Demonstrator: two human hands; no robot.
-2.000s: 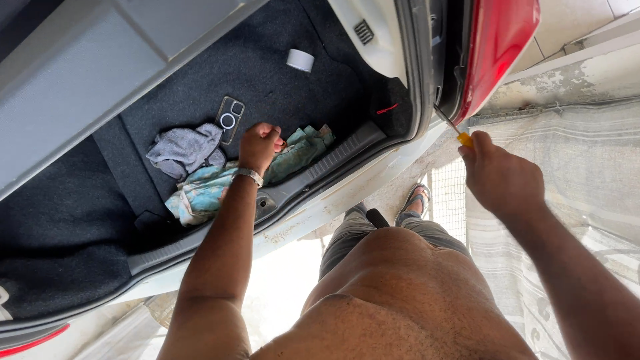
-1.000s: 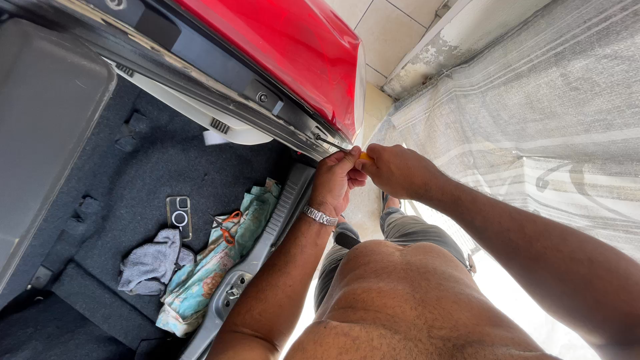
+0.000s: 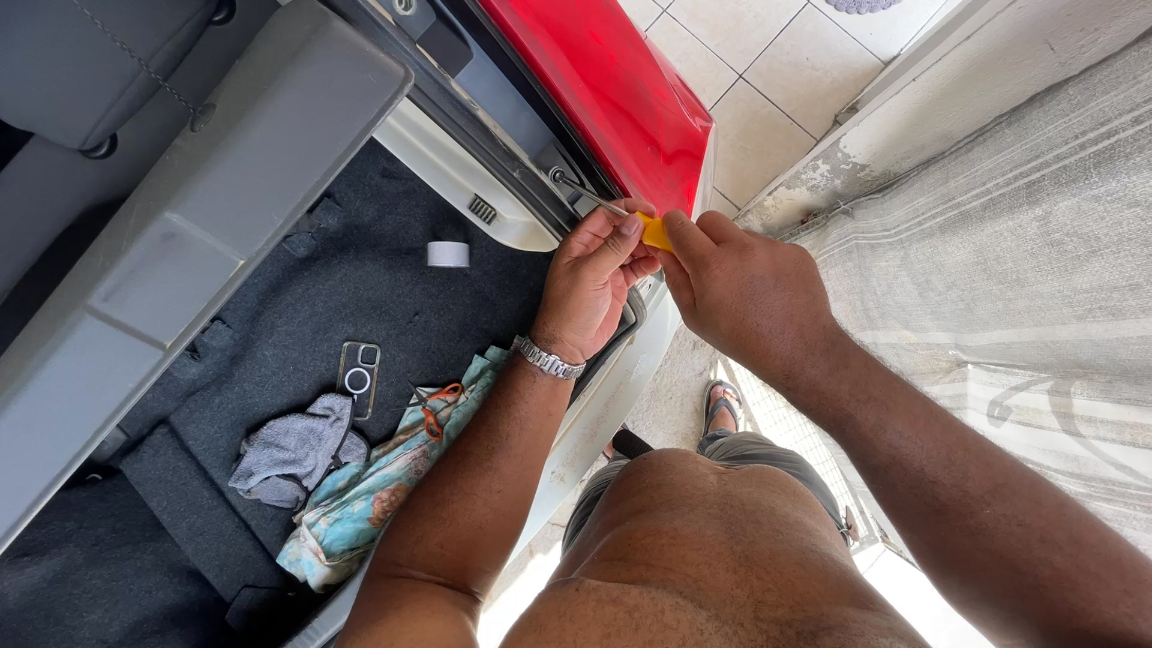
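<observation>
My right hand point(image 3: 751, 292) grips the yellow handle of a screwdriver point(image 3: 655, 232). Its metal shaft runs up and left to a screw point(image 3: 557, 175) in the car's body beside the red tail light point(image 3: 630, 108); whether the tip sits in the screw head I cannot tell. The fingertips of my left hand point(image 3: 594, 279), a metal-band watch point(image 3: 549, 358) on its wrist, pinch the screwdriver where shaft meets handle. Both hands are close together above the edge of the open boot.
In the carpeted boot lie a white tape roll point(image 3: 448, 254), a phone case point(image 3: 358, 378), a grey cloth point(image 3: 292, 450), orange-handled scissors point(image 3: 441, 409) and a floral cloth point(image 3: 360, 504). The grey rear shelf point(image 3: 207, 216) is at left, a light fabric cover point(image 3: 1008, 243) at right.
My left hand, over the floral cloth two seconds ago, has moved to the screwdriver and stays there. The scissors on that cloth now show clearly. The view has shifted noticeably.
</observation>
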